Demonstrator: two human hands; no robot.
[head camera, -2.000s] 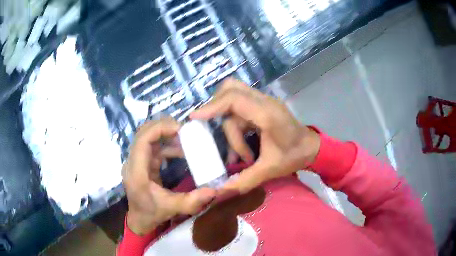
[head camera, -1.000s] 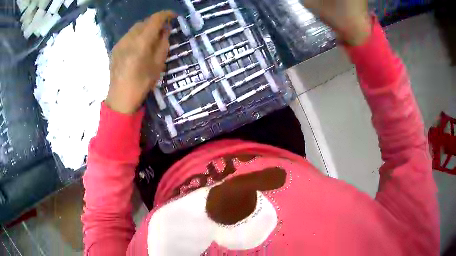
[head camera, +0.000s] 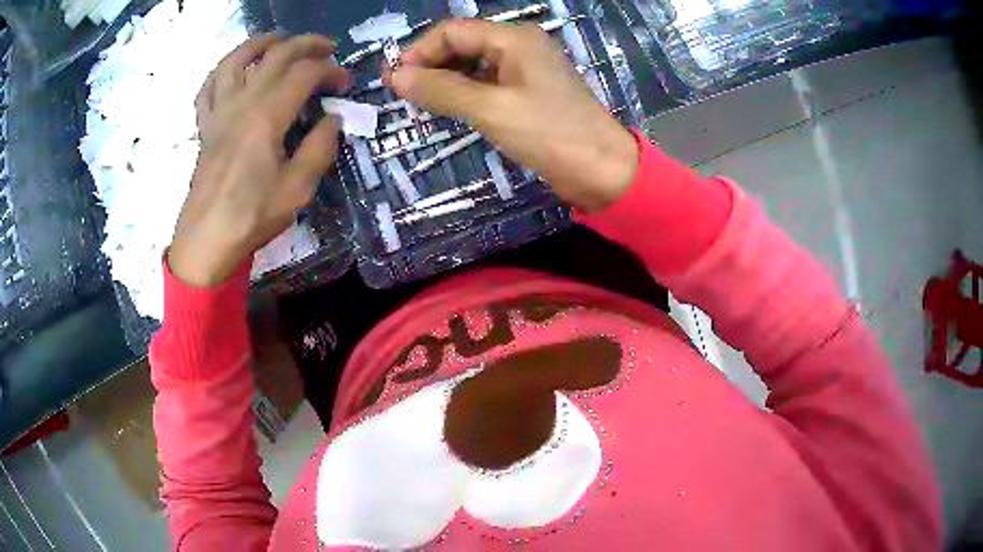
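My left hand (head camera: 253, 146) is at upper left, its thumb and fingertips at the end of a small flat white pad (head camera: 354, 116). My right hand (head camera: 523, 102) pinches a small thin stemmed core (head camera: 391, 52) between finger and thumb; a wide whitish end shows just above it. Both hands are over the core tray (head camera: 404, 264), whose compartments hold rows of thin white-silver rods; the hands hide its upper part. The pad tray (head camera: 162, 119), heaped with white pieces, lies to the left, partly behind my left hand.
A clear tray (head camera: 706, 78) is at the top right, cut off by the edge. Pale blocks (head camera: 97, 11) lie at the top left. Small parts show at the far left. A red plastic stool (head camera: 957, 320) stands on the tiled floor at right, and a cardboard box (head camera: 129, 426) is at lower left.
A fat white unit was in both hands earlier, then the hands parted, the right reaching to the upper right. Now the right is back over the core tray, pinching a thin part; the left has a pad.
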